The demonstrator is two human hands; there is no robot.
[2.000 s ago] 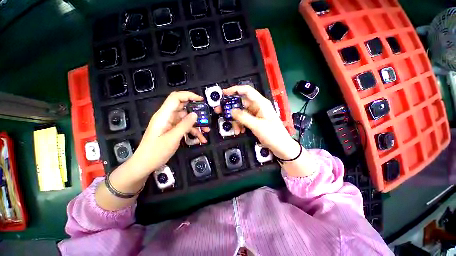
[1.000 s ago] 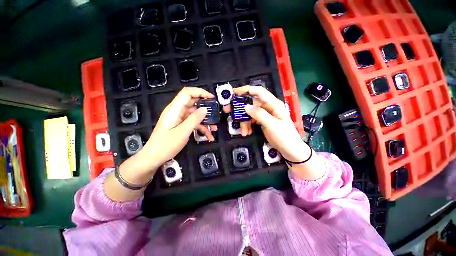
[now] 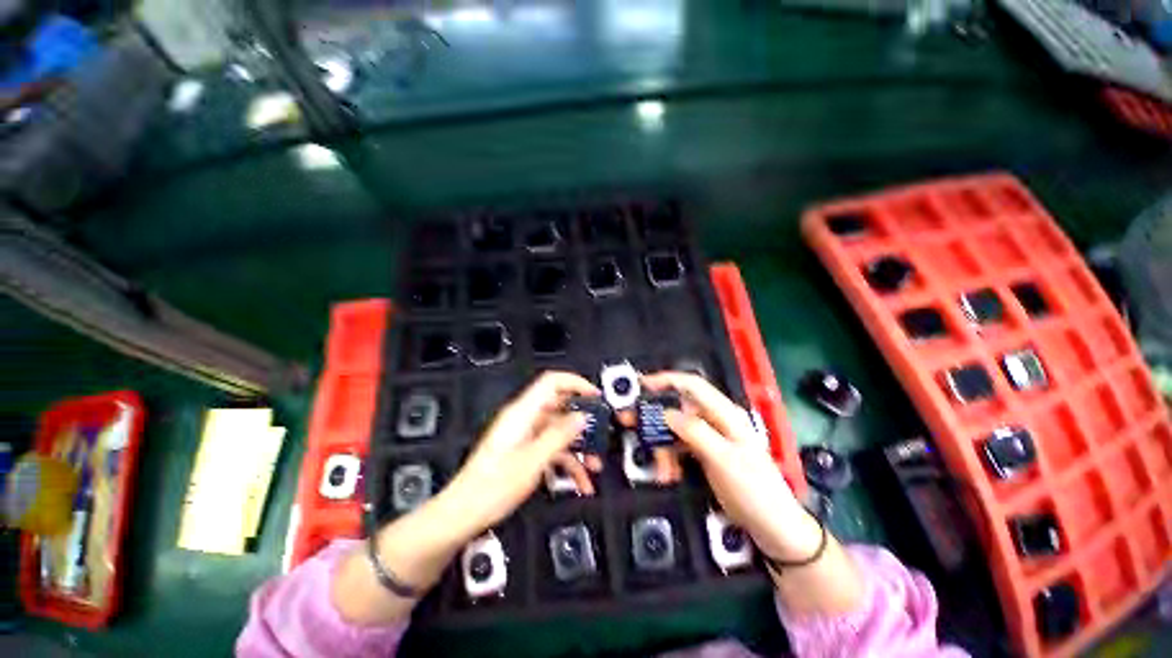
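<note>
My left hand (image 3: 546,431) holds a dark smartwatch head (image 3: 590,426) by its edges, thumb near its dimly lit face. My right hand (image 3: 701,424) holds a second smartwatch head (image 3: 657,423), its screen showing small text-like lines. Both are held side by side above the black foam tray (image 3: 578,345). A white-cased watch (image 3: 620,384) lies sensor side up just beyond and between them. More watches sit in the tray: black faces up in the far rows, round sensors up in the near rows. Pockets under my hands are partly hidden.
A red-orange tray (image 3: 900,337) with several watches lies at right. Between the trays are small black devices with cable (image 3: 833,392) and a black multi-port block (image 3: 928,499). A second red tray (image 3: 337,424) shows under the black one. Yellow pad (image 3: 229,482) and red basket (image 3: 126,495) are at left.
The view has tilted up, showing more of the far bench. Both hands still hold their watches; the right screen went from blue blocks to striped text and now looks dimmer.
</note>
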